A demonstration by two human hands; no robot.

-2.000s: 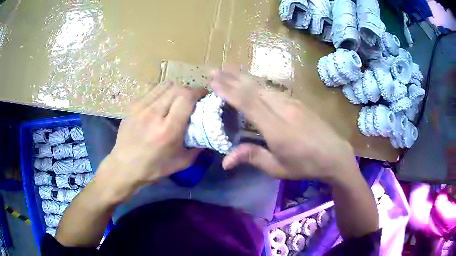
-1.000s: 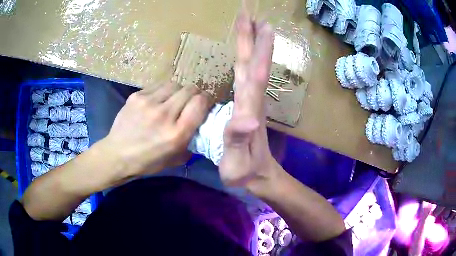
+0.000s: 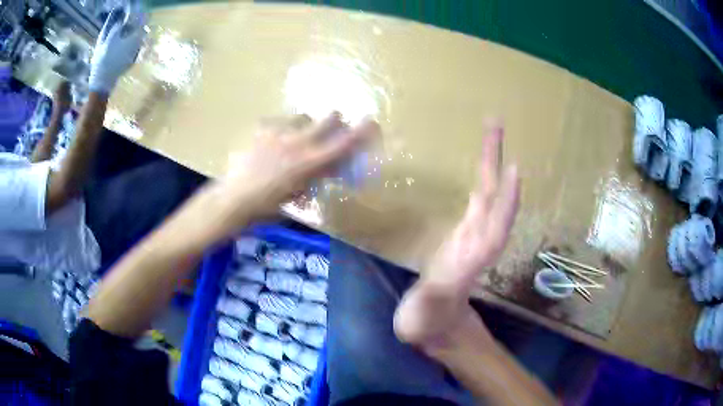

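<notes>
My left hand (image 3: 289,162) is blurred over the bench, fingers stretched to the right. A pale bluish-white blur (image 3: 357,170) shows under its fingertips; I cannot tell if the hand grips it. My right hand (image 3: 476,230) is raised with fingers extended, empty. Right of it, a small white glue cup (image 3: 553,283) and several thin pale swabs (image 3: 583,273) sit on a stained cardboard pad (image 3: 591,313).
A blue crate (image 3: 194,341) with rows of grey-white ridged pieces stands below left. Tubular bodies (image 3: 650,131) and ring parts (image 3: 690,242) lie at the bench's right. Another person's gloved hand (image 3: 117,51) is at upper left. The bench (image 3: 444,79) curves across, with a green surface (image 3: 507,24) behind.
The view has swung left. My hands, earlier around a grey-white piece, are now apart. That piece is no longer between them. The glue cup and another person have come into view.
</notes>
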